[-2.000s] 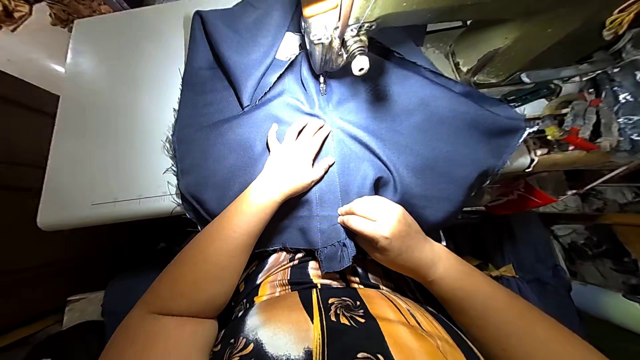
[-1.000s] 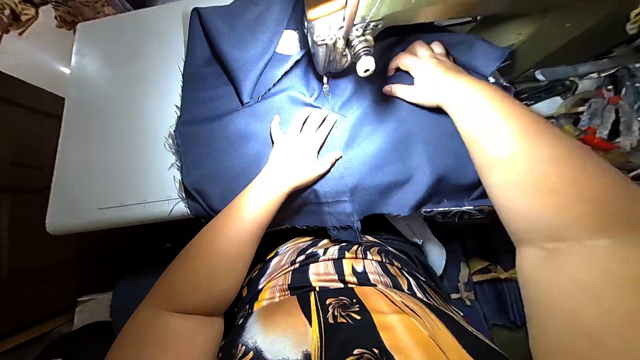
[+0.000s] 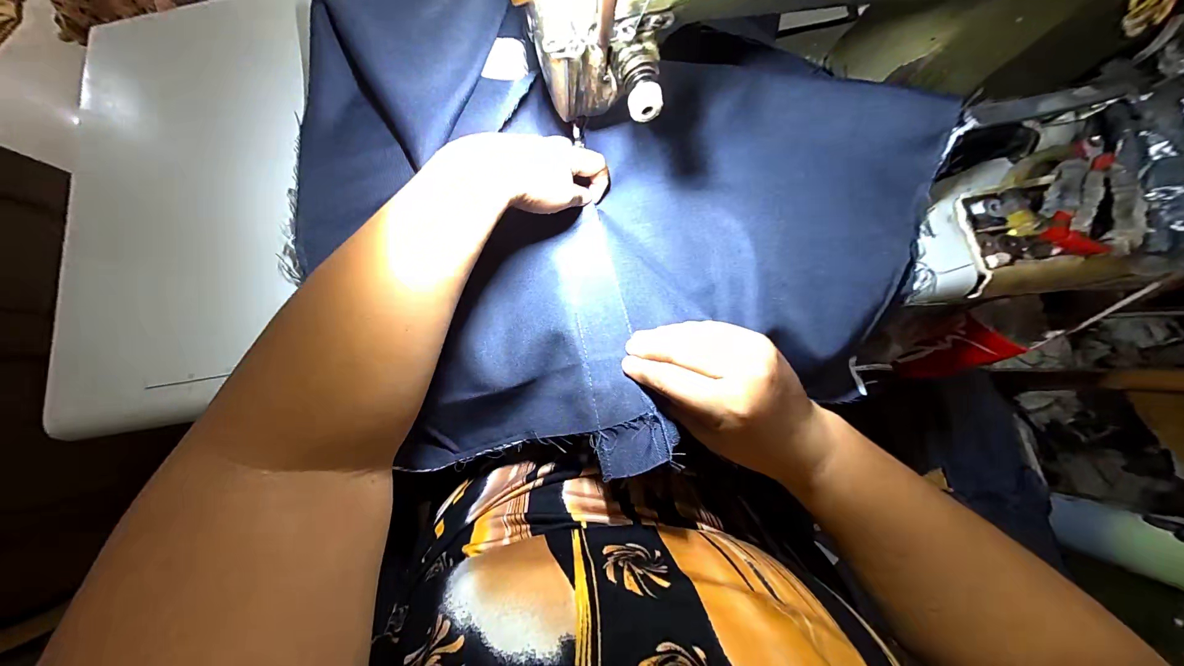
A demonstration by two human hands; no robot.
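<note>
Dark blue fabric (image 3: pixel 740 213) lies spread under the head of a sewing machine (image 3: pixel 583 55), with stitched lines running down its middle toward me. My left hand (image 3: pixel 536 174) is right beside the needle and presser foot (image 3: pixel 578 132), its fingertips pinching the fabric at the seam. Lower down, my right hand (image 3: pixel 708 375) grips the fabric between thumb and fingers, to the right of the stitched strip. A short frayed end of that strip (image 3: pixel 636 446) hangs at the near edge. Part of the fabric lies folded over at the upper left, near a white patch (image 3: pixel 505 59).
The pale machine table (image 3: pixel 176 203) extends to the left, its front corner rounded. On the right stands a white open-topped tray (image 3: pixel 948 245) with small scraps, beside a red item (image 3: pixel 967 347) and a cluttered shelf. My patterned clothing (image 3: pixel 592 573) is close below the fabric's edge.
My right hand has come back from the fabric's far right part to the near seam. My left hand has moved up to the needle, from lying flat on the fabric to pinching it.
</note>
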